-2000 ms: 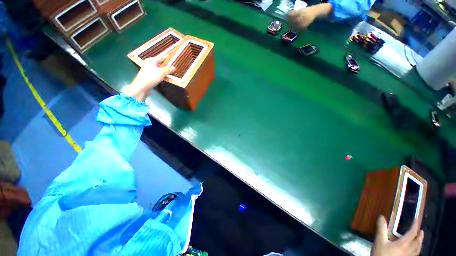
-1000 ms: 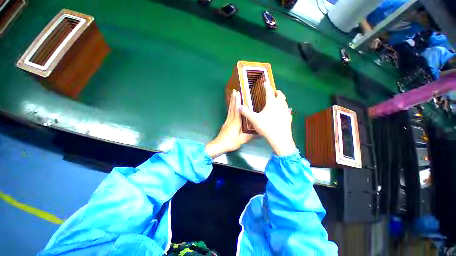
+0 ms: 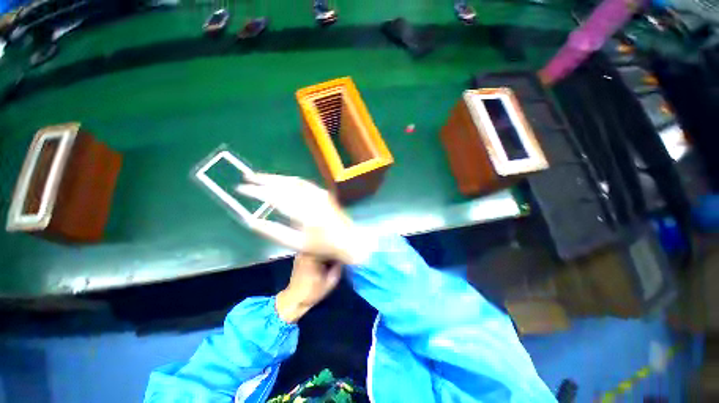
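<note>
A clear plate with a white border [image 3: 217,168] is low over the green bench or on it. My blurred right hand [image 3: 296,206] has its near end between fingers and thumb. My left hand [image 3: 309,285] is below my right wrist at the bench's front edge; its fingers are hidden or blurred. The middle stack of empty frames [image 3: 369,146] stands just beyond my right hand, untouched, with a bare orange-brown top and ribbed hollow. A stack of loaded frames [image 3: 467,161] stands at right, with a glossy dark panel [image 3: 504,128] in its white-bordered top.
Another hollow stack with a pale-rimmed top [image 3: 96,189] stands at far left. Black compartment trays [image 3: 564,185] lie right of the loaded stack. A red-pink piece [image 3: 409,128] lies between the middle and right stacks. Small handheld devices [image 3: 252,28] lie along the far side.
The middle stack has been let go and no longer has its white-bordered top. The clear plate is now left of it with my right hand. My left hand has moved back towards me.
</note>
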